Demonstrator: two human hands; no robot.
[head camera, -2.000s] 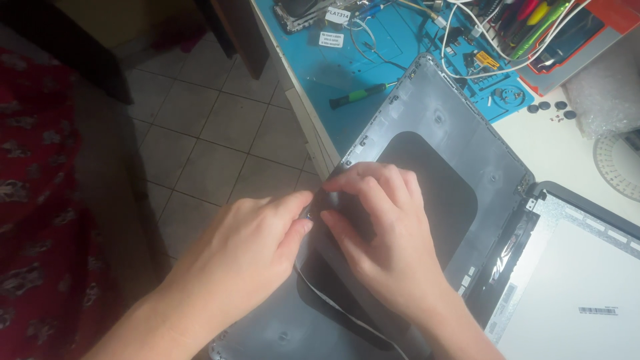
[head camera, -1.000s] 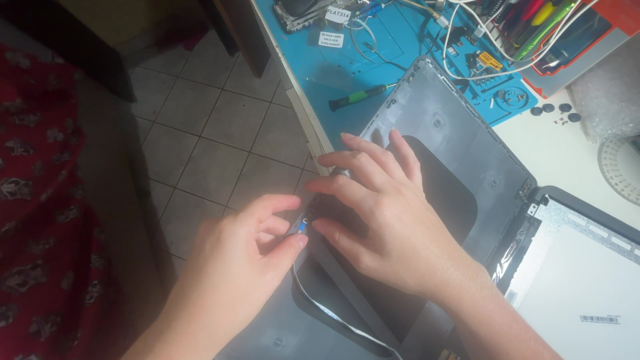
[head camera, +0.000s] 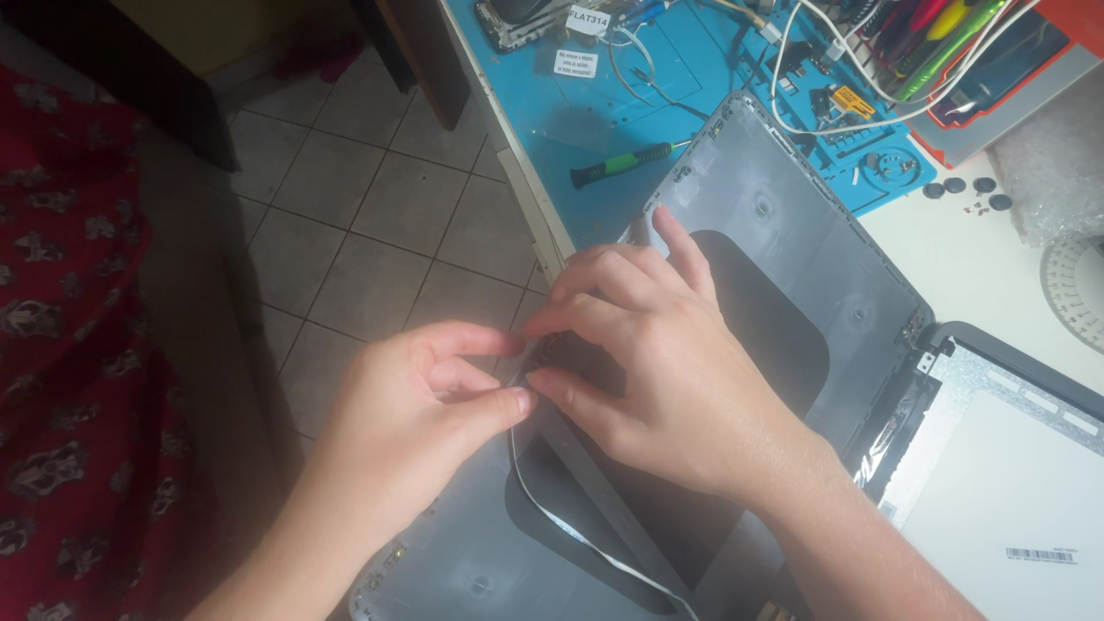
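Note:
My left hand (head camera: 423, 405) pinches the upper end of a thin flat cable (head camera: 561, 523) between thumb and fingers at the edge of a grey laptop lid shell (head camera: 811, 233). Opposite it, my right hand (head camera: 655, 371) has its thumb and index finger at the same spot, around a small dark part at the cable's end that the fingertips mostly hide. Its other fingers spread over the shell's rim. From the fingers the cable runs down across the shell and out at the bottom. Right of the shell lies a laptop display panel (head camera: 1009, 509), back side up.
A blue repair mat (head camera: 552, 112) carries a green and black screwdriver (head camera: 630, 162), white cables (head camera: 780, 78) and small parts. Several black round pads (head camera: 955, 185), a clear protractor (head camera: 1078, 289) and bubble wrap (head camera: 1048, 181) lie on the white table. Tiled floor (head camera: 379, 207) shows beyond the table's left edge.
The blue spot at the cable's end, visible between my fingertips a second ago, is now mostly covered. My left fingers have closed in toward my right fingertips.

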